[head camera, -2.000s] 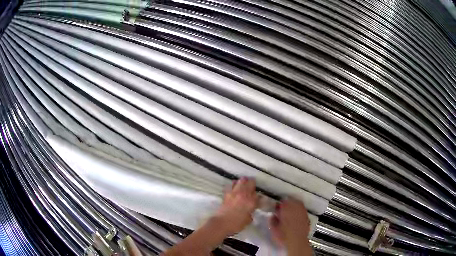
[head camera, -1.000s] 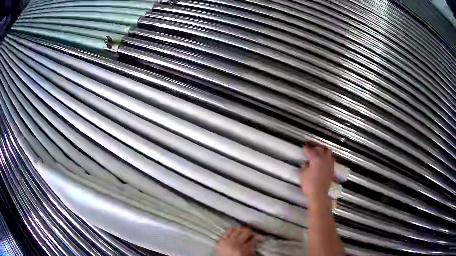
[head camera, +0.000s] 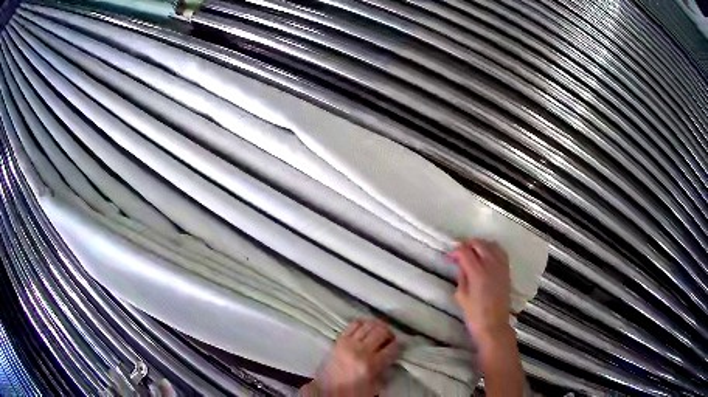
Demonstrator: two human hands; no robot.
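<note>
A long cream-white fabric panel (head camera: 233,186) lies in ridges over the metal rods, from the upper left to the lower centre right. Its far edge lies flat, out of its ridges, beside my right hand. My right hand (head camera: 483,283) pinches a fold of the panel near its right end. My left hand (head camera: 361,358) is on bunched folds of the same panel at the bottom centre, fingers curled over the cloth. A smooth white strip of the fabric lies along the near edge. Both hands are bare and slightly blurred.
Shiny parallel metal rods (head camera: 590,147) surround the fabric. A pale green panel (head camera: 144,6) shows at the top left, with a small clip (head camera: 185,9) at its end. More small clips (head camera: 140,375) sit at the bottom left, partly cut off.
My right hand has moved slightly down and left with a fold. The panel's far edge has come off its ridges and spread flat. My left hand stays on the bunched folds. The view has shifted.
</note>
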